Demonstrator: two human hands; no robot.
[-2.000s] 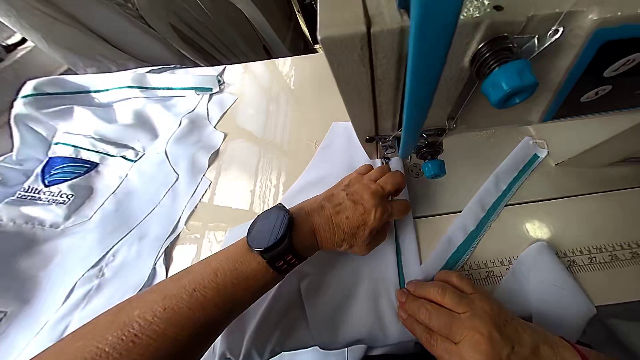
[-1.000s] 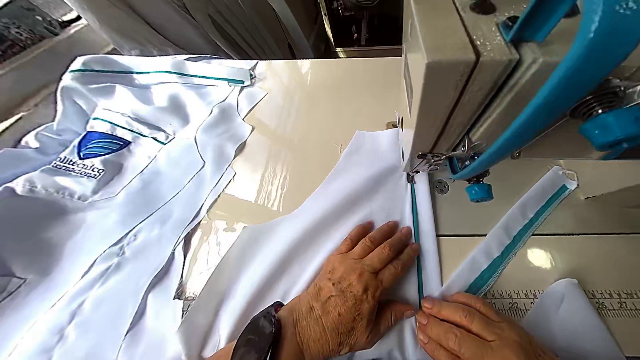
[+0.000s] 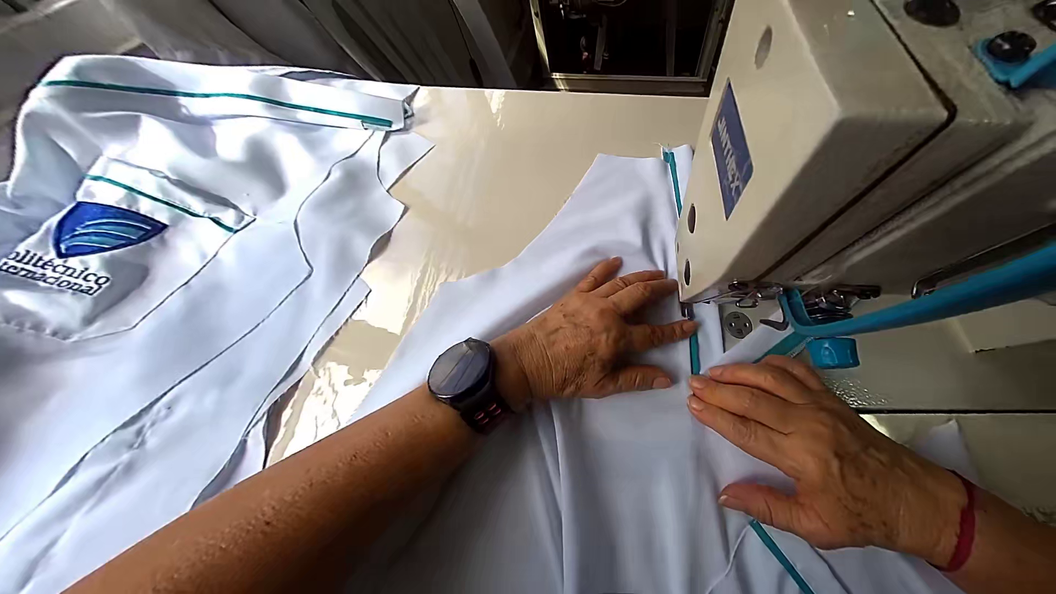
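White fabric [image 3: 610, 462] with a teal trim strip [image 3: 695, 353] along its edge runs under the presser foot [image 3: 687, 311] of a sewing machine [image 3: 792, 148]. My left hand [image 3: 598, 338], a dark watch on its wrist, lies flat on the fabric just left of the foot, fingers spread. Nearer to me and to the right, my right hand [image 3: 792, 445] rests its fingertips on the trimmed edge, its thumb apart from them. A red band circles the right wrist. Part of the trimmed edge is hidden under the right hand.
White garment pieces [image 3: 247, 272] with teal trim and an embroidered pocket lie on the table [image 3: 495, 190] at the left. A blue curved bar [image 3: 932, 293] and a blue knob [image 3: 833, 353] are on the machine's right. Grey cloth hangs beyond the table.
The fabric has moved away from me under the foot, its trimmed end now showing beyond the machine head. Both hands are closer to the foot than one second ago. The view has shifted.
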